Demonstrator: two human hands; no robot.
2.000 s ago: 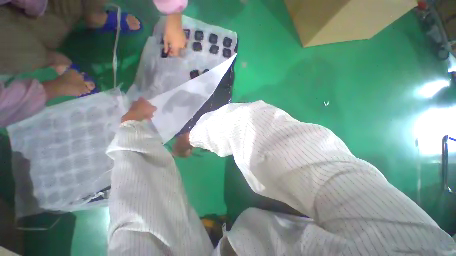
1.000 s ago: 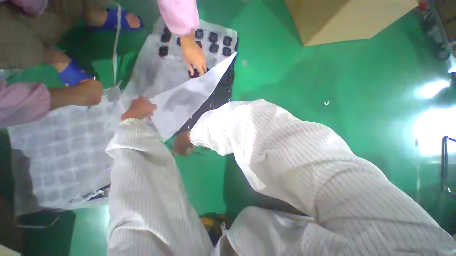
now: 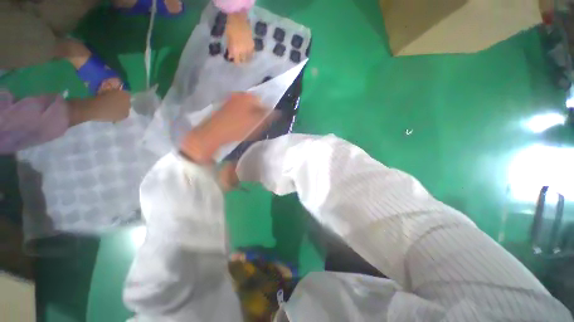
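A white foam sheet [image 3: 200, 78] lies on the green floor with its near corner folded up. A dark tray [image 3: 291, 104] shows beneath it. Small black units [image 3: 279, 49] sit in rows on the sheet's far part. My left hand [image 3: 226, 124] is blurred over the folded part, fingers towards the dark tray; its grip cannot be told. My right hand [image 3: 228, 176] is at the sheet's near side, small, blurred and partly hidden by my sleeve. A covered tray [image 3: 88, 176] with a grid of bumps lies at the left.
Another person's hand [image 3: 240, 43] is over the black units, and a second hand [image 3: 104, 107] is at the covered tray's far edge. Sandalled feet [image 3: 97, 72] and a thin white strap [image 3: 150, 47] are at upper left. A brown carton [image 3: 462, 28] stands at upper right.
My left hand has moved right and forward from the sheet's left part across its fold. The other person's hand has moved back up to the rows. The view has shifted slightly.
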